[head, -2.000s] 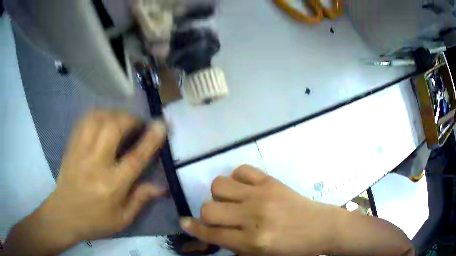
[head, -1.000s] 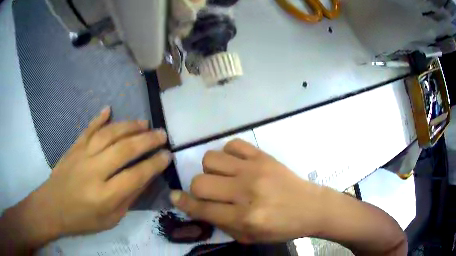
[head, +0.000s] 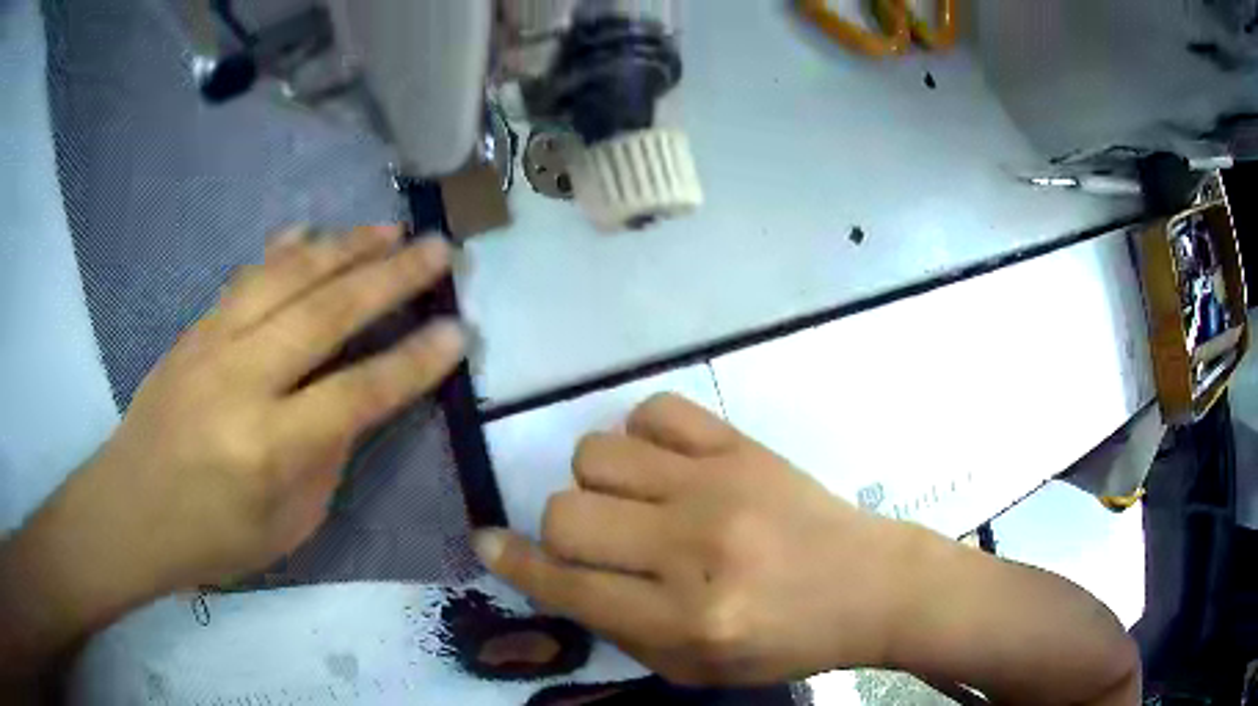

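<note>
A grey, finely striped fabric panel point(head: 152, 179) lies on the left of the sewing table, with a narrow dark folded edge point(head: 473, 476) along its right side. That edge runs up beside the brown edge guide point(head: 476, 202) under the sewing machine head point(head: 421, 83). My left hand point(head: 262, 400) lies flat on the panel, fingers somewhat spread, fingertips on the dark edge. My right hand point(head: 690, 545) is curled, with its thumb and finger at the lower end of the dark edge; the grip underneath is hidden. The needle is not clearly visible.
A cream ribbed tension knob point(head: 643, 179) sticks out from the head. Orange scissor handles point(head: 883, 25) lie at the top. A wooden tool box point(head: 1170, 317) stands at the right end. A worn dark patch point(head: 517, 646) marks the table's front edge. Ruler marks show beside my right wrist.
My left hand has slid upward along the dark edge, towards the machine. My right hand has stayed near the lower end. The view has shifted slightly, so the machine head sits further right.
</note>
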